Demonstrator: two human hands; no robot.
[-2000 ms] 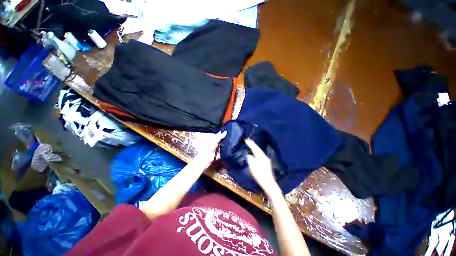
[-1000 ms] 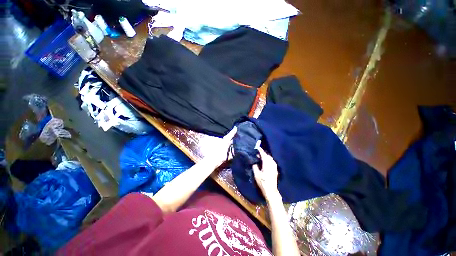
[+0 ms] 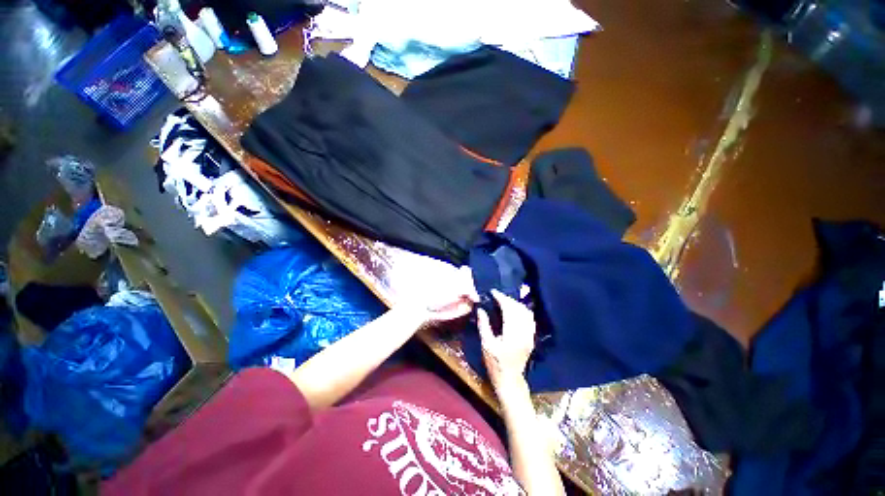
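A navy garment (image 3: 606,291) lies on the table at centre right, its near end bunched up at my hands. My left hand (image 3: 448,298) grips the bunched edge at its left side. My right hand (image 3: 508,334) is on the same bunched part, fingers bent into the cloth. A small pale spot shows by the right fingers; I cannot tell if it is a tool or a label. Folded black trousers (image 3: 388,160) with an orange-red edge lie just beyond my left hand.
The glossy brown table (image 3: 679,116) has white and pale blue cloth (image 3: 456,29) and thread cones (image 3: 261,34) at its far left. A navy heap (image 3: 820,339) is at right. Blue bags (image 3: 296,305), black-and-white scraps (image 3: 218,194) and a blue basket (image 3: 114,77) stand left of the table.
The view has shifted, so the table things sit further right. My hands have moved closer together at the bunched edge, and the right fingers now bend over the cloth.
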